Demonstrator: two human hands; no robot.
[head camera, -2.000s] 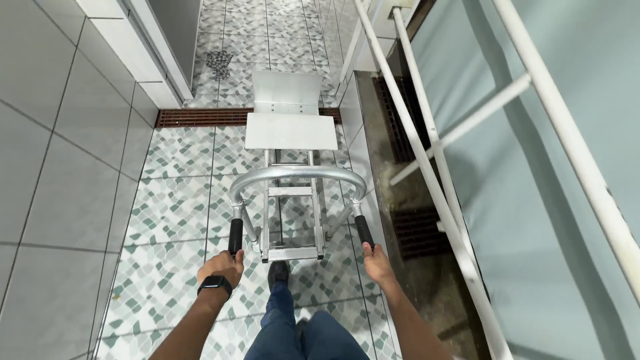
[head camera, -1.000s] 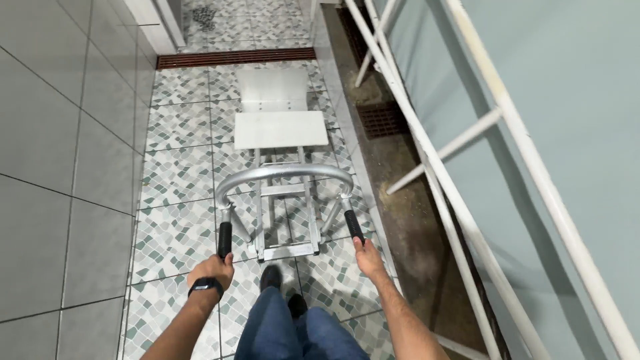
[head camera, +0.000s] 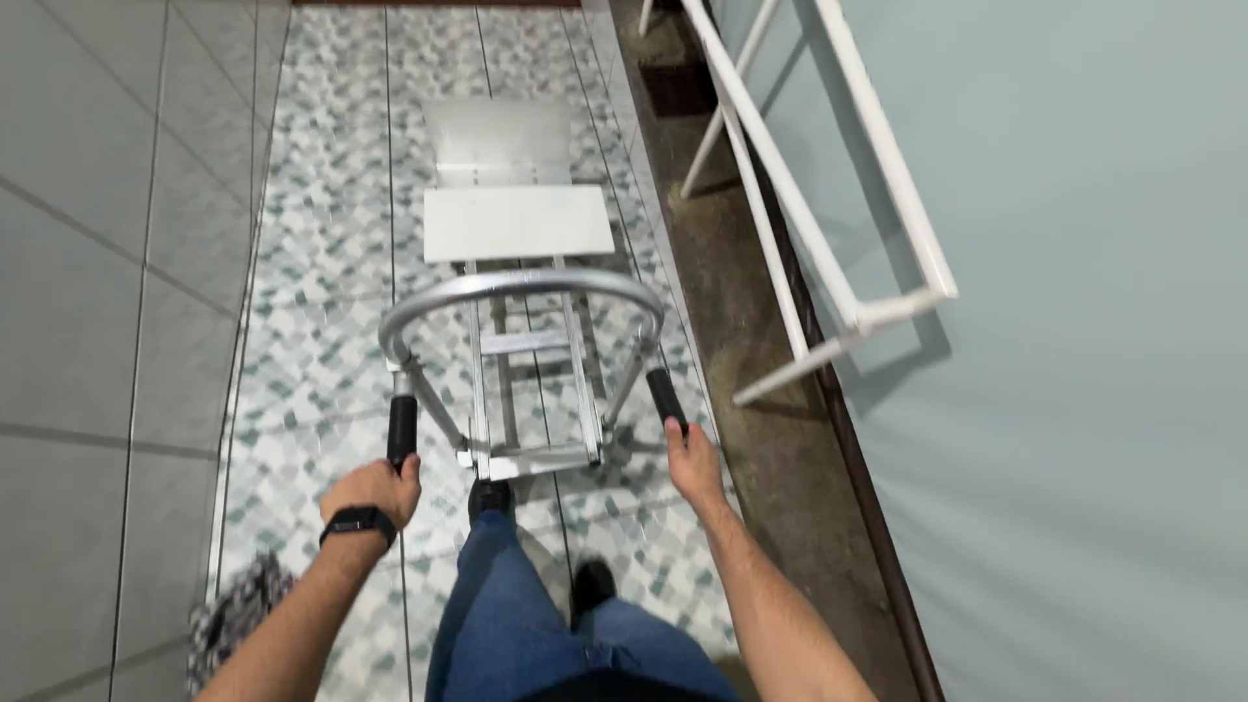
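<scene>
A metal-framed cart (head camera: 522, 283) stands in front of my legs, with a curved silver tube bar across its top and two black grips. My left hand (head camera: 375, 492) is closed around the left black grip (head camera: 402, 429), and a dark watch sits on that wrist. My right hand (head camera: 696, 466) holds the lower end of the right black grip (head camera: 667, 398). Beyond the bar, a flat white panel (head camera: 519, 222) lies on the frame, and a second pale panel (head camera: 499, 136) is behind it. The wheels cannot be made out.
A grey tiled wall (head camera: 73, 292) runs along the left. To the right are a brown concrete channel (head camera: 770, 468) with a rusty grate (head camera: 675, 90), a white tube railing (head camera: 809, 234) and a pale blue wall (head camera: 1082, 292). A patterned cloth (head camera: 239, 614) lies on the floor at lower left.
The cart and I have moved forward along the tiled floor, past the doorway side and towards the brown floor grating. Both hands have stayed on the grips. The railing's near end has come into view.
</scene>
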